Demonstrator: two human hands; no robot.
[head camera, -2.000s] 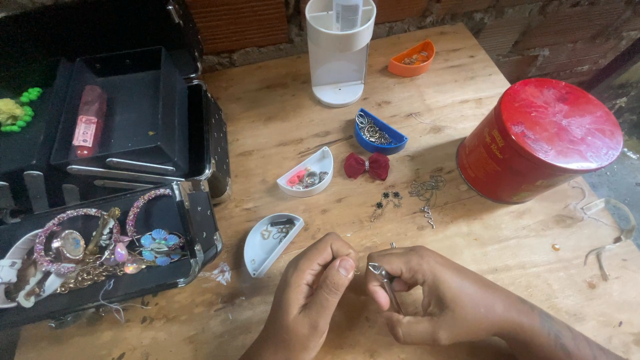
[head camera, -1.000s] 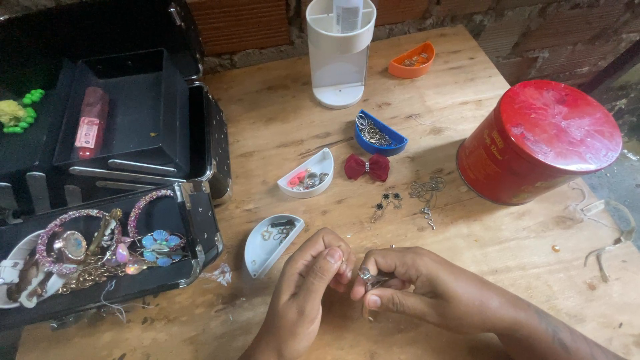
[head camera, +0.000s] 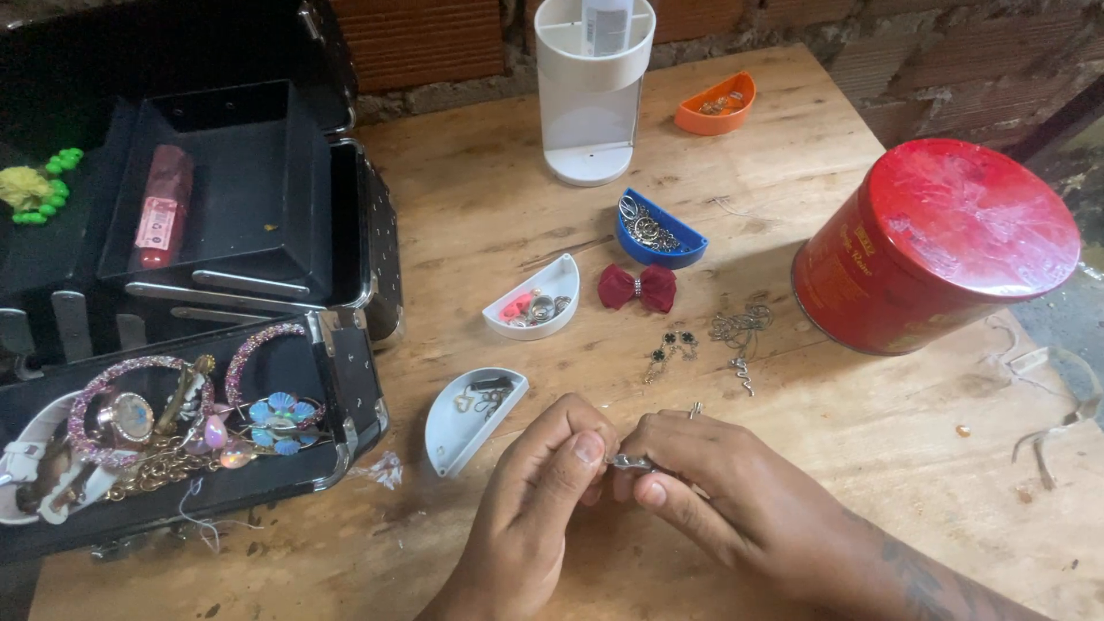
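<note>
My left hand (head camera: 552, 483) pinches something very small between thumb and forefinger, mostly hidden by the fingertips. My right hand (head camera: 716, 492) is closed around a small metal tool, seemingly pliers (head camera: 631, 463), whose jaws meet the left fingertips. Just left of the hands lies a pale half-round dish (head camera: 457, 440) with a heart-shaped piece and other small metal parts. Beyond the hands are a bracelet with dark charms (head camera: 668, 349), a tangled silver chain (head camera: 742, 332) and a dark red fabric bow (head camera: 636, 288) with a sparkling centre.
A black jewelry case (head camera: 345, 371) with bracelets and a watch stands left. Half-round dishes in white (head camera: 552, 323), blue (head camera: 660, 250) and orange (head camera: 711, 121) hold small jewelry. A white holder (head camera: 591, 103) stands at the back, a red tin (head camera: 897, 267) at right, clear strips (head camera: 1065, 388) beyond.
My right hand has turned, so its back now faces up more and the tool points left at the left fingertips. The left hand stays in nearly the same place, still pinching.
</note>
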